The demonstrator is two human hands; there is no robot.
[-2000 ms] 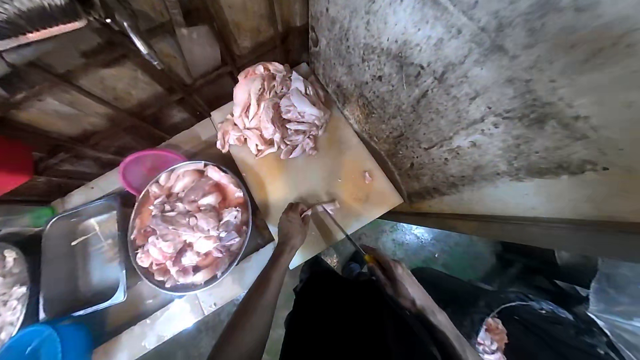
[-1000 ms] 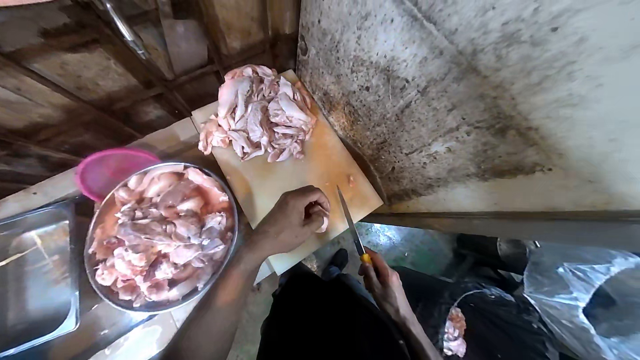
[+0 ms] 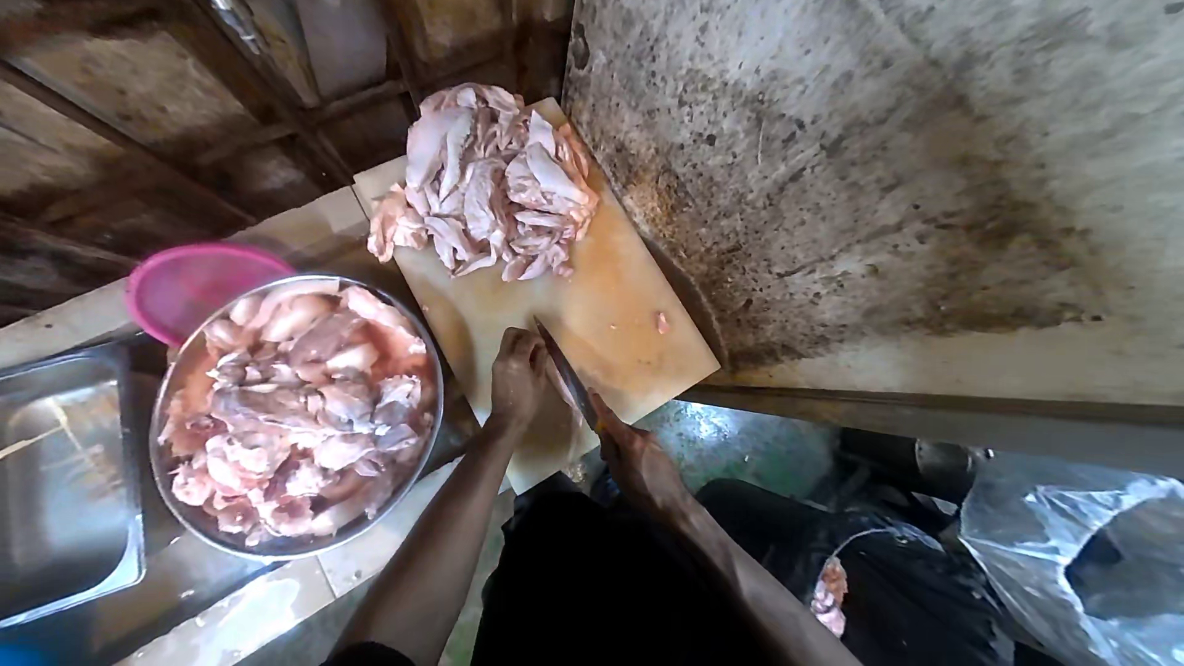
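Note:
My right hand [image 3: 629, 453] grips a kitchen knife [image 3: 566, 372], its blade angled up and to the left over the cutting board [image 3: 620, 305]. Just left of the blade, my left hand [image 3: 518, 375] is on a small piece of raw meat [image 3: 557, 379], mostly hidden by the fingers and blade. A heap of raw chicken pieces [image 3: 486, 185] lies on the far end of the board. To the left of my left forearm stands a round metal bowl [image 3: 438, 407] full of raw meat pieces.
A pink plastic basin [image 3: 199, 282] sits behind the bowl, and a rectangular steel tray [image 3: 74, 490] is at the far left. A stained wall [image 3: 832, 203] rises on the right. Low at the right are a black bag [image 3: 888, 592] with meat scraps and a clear plastic bag [image 3: 1045, 536].
The knife was away from my left hand a second ago, to its right; now its blade is right beside my left fingers. My left hand has come down toward the board.

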